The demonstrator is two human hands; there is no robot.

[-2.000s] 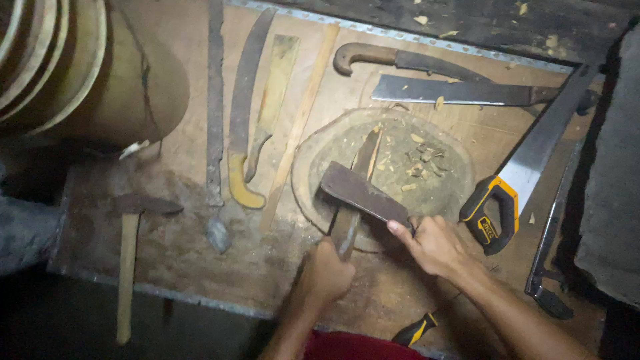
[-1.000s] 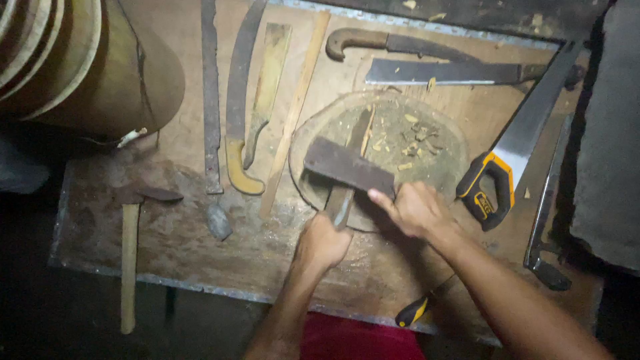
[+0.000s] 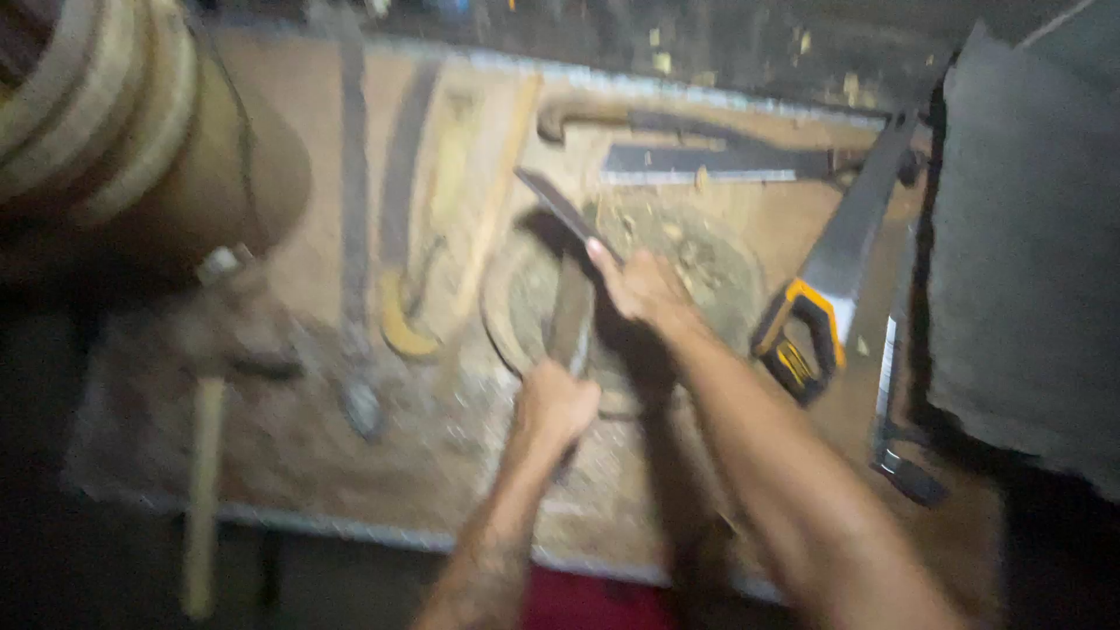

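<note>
My left hand [image 3: 556,402] is closed around the near end of a piece of wood [image 3: 569,311], which stands or leans on a round wood chopping block [image 3: 512,302]. With my right hand [image 3: 643,284] I grip a broad dark blade [image 3: 560,206], raised above the block and seen nearly edge-on; its handle is hidden in my fist. Wood chips [image 3: 700,254] lie on the block's far right part. The view is blurred, so the exact contact of wood and block cannot be told.
Left of the block lie a yellow-handled curved blade [image 3: 407,324], a long dark bar [image 3: 353,192] and a wooden-handled hammer [image 3: 206,490], below a large ribbed container [image 3: 210,149]. Machetes [image 3: 691,162] lie beyond the block; a handsaw [image 3: 809,324] and a grey slab [image 3: 1015,262] are at right.
My right hand has lifted the blade, which was broadside over the wood and now shows its edge. My left hand still holds the wood.
</note>
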